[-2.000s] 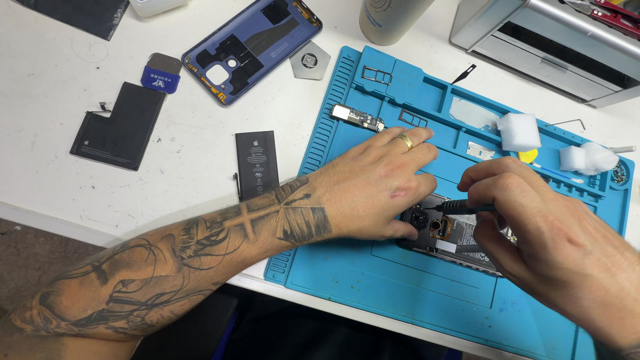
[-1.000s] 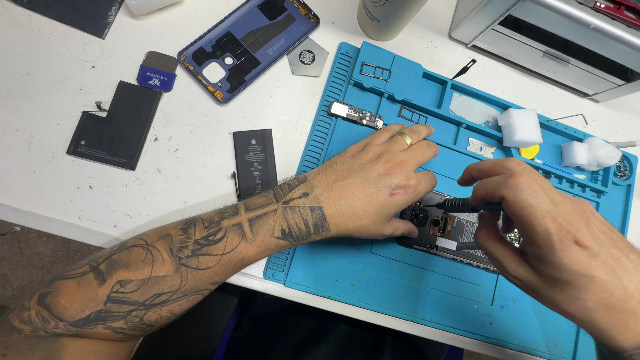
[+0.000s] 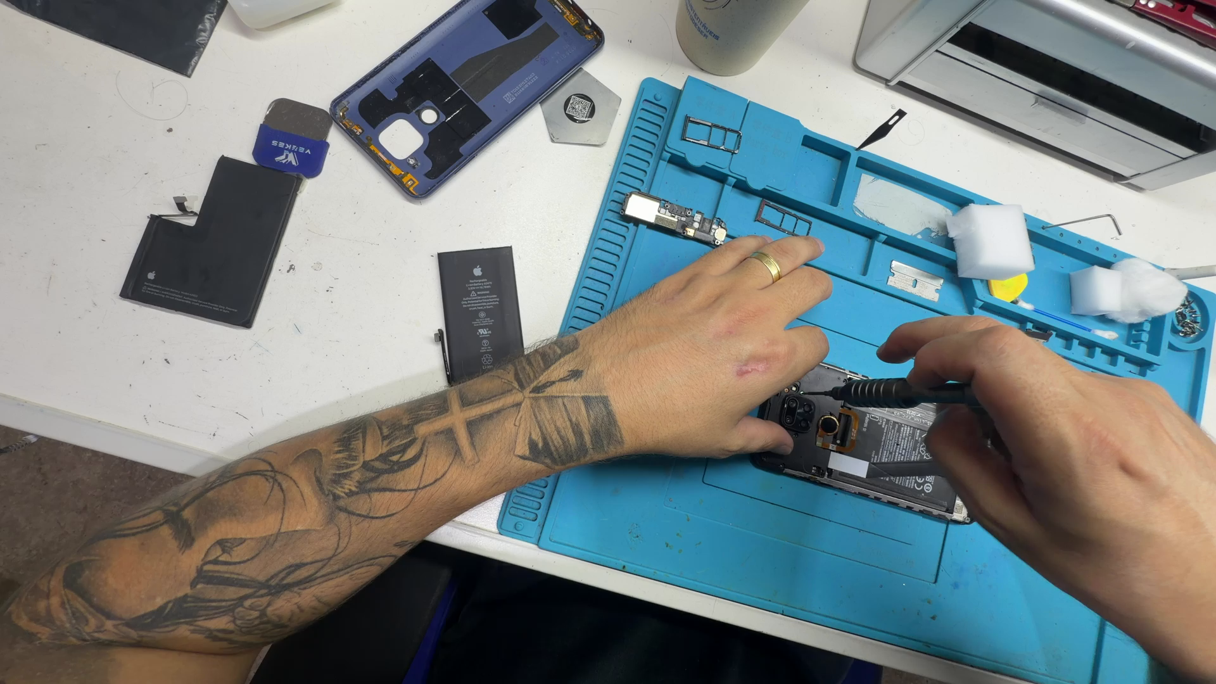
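An opened smartphone (image 3: 845, 464) lies on a blue silicone repair mat (image 3: 655, 503); its camera module, a flex cable and its battery show. My left hand (image 3: 727, 347) holds the phone at its camera end, thumb on the near edge and fingers curled at the far side. A dark screwdriver (image 3: 879, 391) is in my right hand (image 3: 1031, 446), lying nearly flat with its tip at the phone beside the camera module. My right index finger is raised above the handle. The right palm hides part of the battery end.
Loose batteries (image 3: 214, 252), (image 3: 482, 309) and a blue phone back cover (image 3: 465, 90) lie left of the mat. A small circuit board (image 3: 673, 218), a blade (image 3: 915, 281) and white foam blocks (image 3: 990, 242) sit on the mat. Beyond stand a cup (image 3: 736, 33) and a metal cabinet (image 3: 1045, 85).
My right index finger has lifted from the screwdriver's end, and the screwdriver lies at a slightly different angle. My left hand stays on the phone.
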